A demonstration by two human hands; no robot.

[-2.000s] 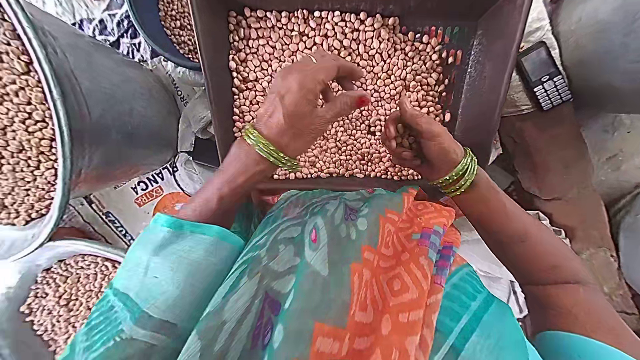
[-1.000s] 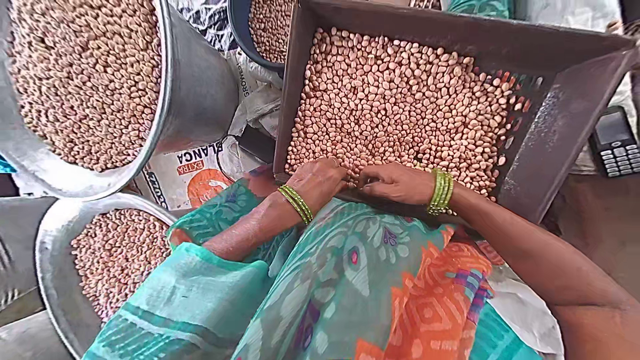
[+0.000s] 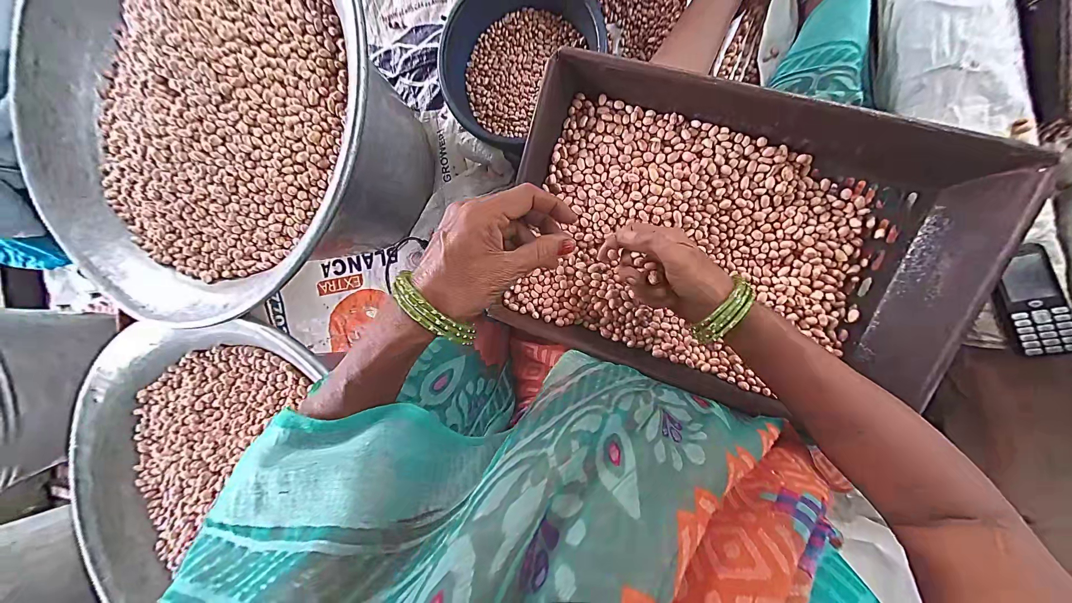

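Note:
A brown tray (image 3: 963, 260) with raised walls rests at my lap, its bed covered in pinkish shelled peanuts (image 3: 712, 184). Over the tray's near left part is my left hand (image 3: 494, 247), its thumb and fingers curled toward each other; whether a nut is between them cannot be told. My right hand (image 3: 666, 268) is just to the right, low over the peanuts, with fingers bent inward and the palm hidden. The two hands are apart. Green bangles circle both wrists.
Two metal vessels of peanuts stand on the left, a large one (image 3: 360, 151) and a smaller one (image 3: 92, 402). A dark blue tub (image 3: 452, 75) of peanuts touches the tray's far left side. Another person's arm (image 3: 695, 33) shows beyond the tray. A keypad phone (image 3: 1034, 301) lies at right.
My hands were close together at the tray's near edge a second ago; now they are raised and apart over the peanuts. The view has shifted.

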